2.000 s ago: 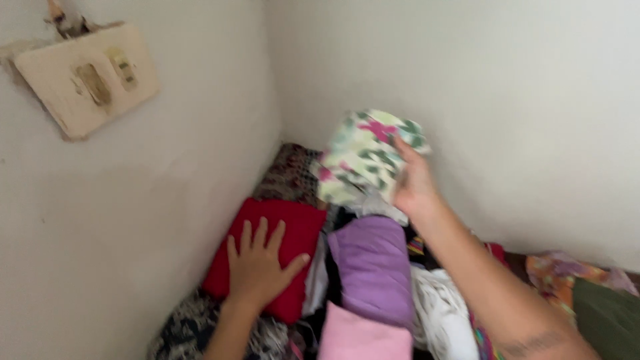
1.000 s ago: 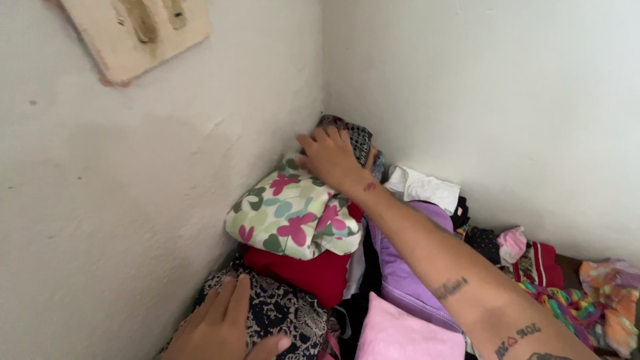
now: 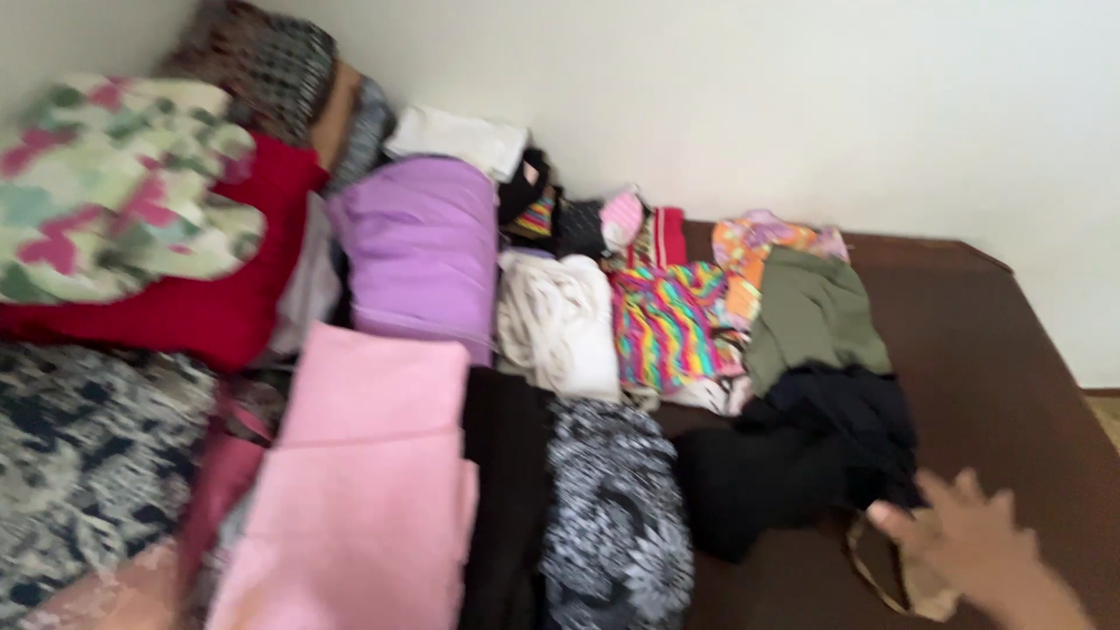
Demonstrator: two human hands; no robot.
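My right hand [image 3: 971, 534], blurred, is at the lower right with fingers spread over a beige strapped garment [image 3: 926, 582]; whether it grips it I cannot tell. Just left of it lie black garments [image 3: 787, 455]. My left hand [image 3: 131, 586] shows only in part at the lower left, over a dark patterned cloth [image 3: 87, 455]; its fingers are hidden. A floral folded cloth [image 3: 114, 192] rests on a red one [image 3: 262, 227]. Folded pink fabric [image 3: 367, 490] lies in front of a purple bundle [image 3: 420, 245]. A black-and-white patterned garment [image 3: 612, 516] is beside black cloth [image 3: 507, 490].
White walls [image 3: 787, 96] stand behind the brown surface [image 3: 980, 350] that bears the clothes. Along its back are white folded cloth [image 3: 459, 140], a cream bundle [image 3: 560, 324], a multicoloured knit [image 3: 669, 324], an orange floral piece [image 3: 744, 245] and an olive garment [image 3: 814, 306].
The floral cloth, held in my right hand two seconds ago, now lies on the red cloth. My right hand has moved from the back corner to the lower right. The view has swung right.
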